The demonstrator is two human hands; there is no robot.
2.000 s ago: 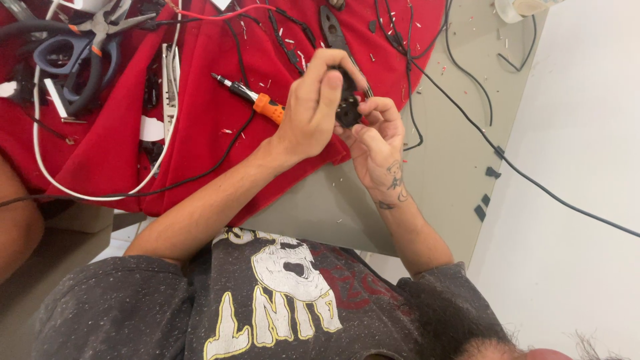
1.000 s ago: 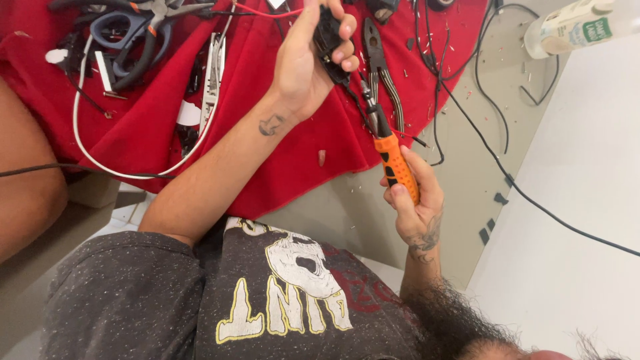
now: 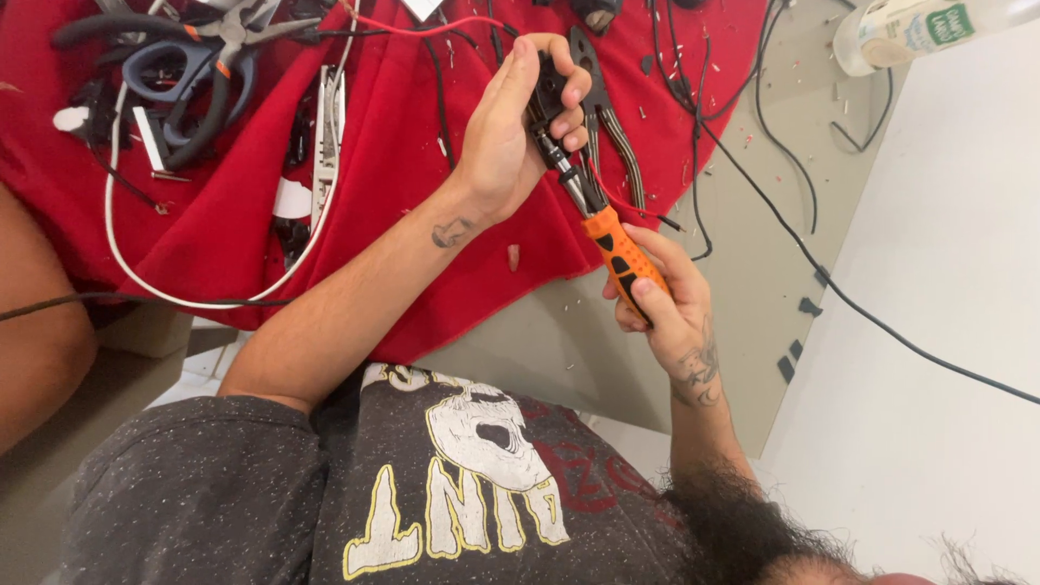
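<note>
My left hand (image 3: 520,122) grips a small black part (image 3: 549,85), its fingers curled around the far side. My right hand (image 3: 670,305) is closed on the orange and black handle of a screwdriver (image 3: 624,260), whose metal shaft points up and left. The tip meets the near end of the black part or lies right against it; the exact contact is hidden. A red and black wire (image 3: 634,207) hangs beside the shaft. Just behind, combination pliers (image 3: 597,97) lie on the red cloth (image 3: 431,284).
Grey-handled pliers (image 3: 231,36), blue-handled scissors (image 3: 171,77) and a white cable (image 3: 114,219) lie at left. Black cables (image 3: 760,191) cross the right side over the grey table (image 3: 731,244), among scattered clippings. A clear bottle (image 3: 902,36) lies top right. Another person's bare limb (image 3: 36,325) shows at far left.
Two seconds ago both my hands were at the black part and the screwdriver lay on the cloth. My right hand now holds the screwdriver. The black part remains in my left hand.
</note>
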